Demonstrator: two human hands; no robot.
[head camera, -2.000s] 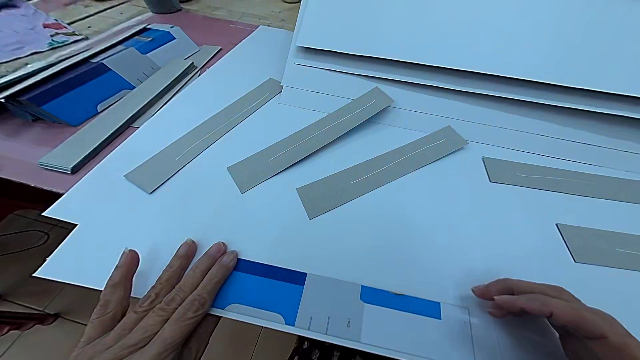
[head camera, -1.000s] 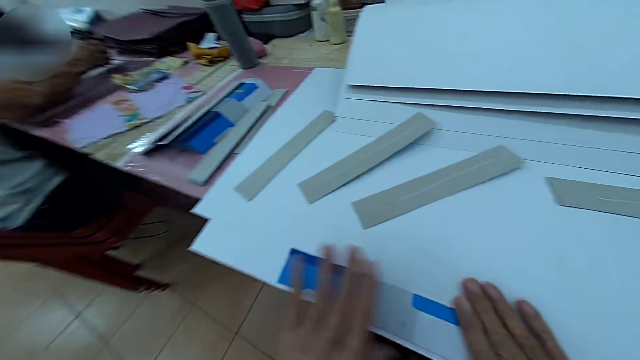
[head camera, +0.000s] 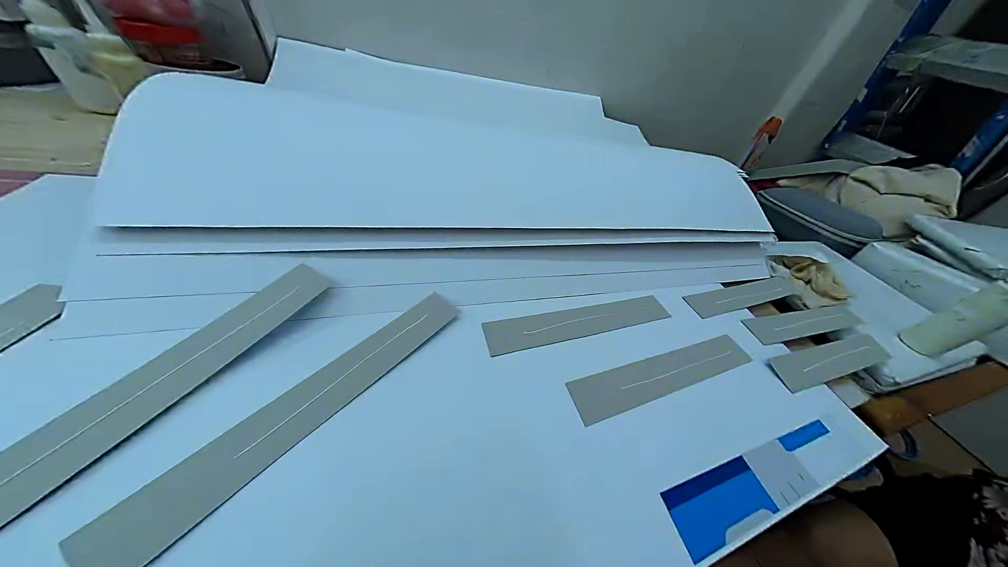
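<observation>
Neither my left hand nor my right hand shows in the head view now. Grey cardboard strips, several in number, lie on large white sheets; one long strip slants across the lower left, another long strip runs beside it. Two shorter strips lie right of the middle, and several small strips overlap the sheet's right edge. Each bears a thin pale line. A blue and grey printed piece lies flat at the white sheet's lower right edge. Folded white sheets rest behind.
A grey wall rises behind the sheets. At the right are a dark blue case, a cream cloth and a pale green roll. White containers stand at the upper left. Part of a person's leg shows at the lower right.
The view has swung to the right. Both hands, earlier on the sheet's near edge by a blue and grey printed piece, have left the view.
</observation>
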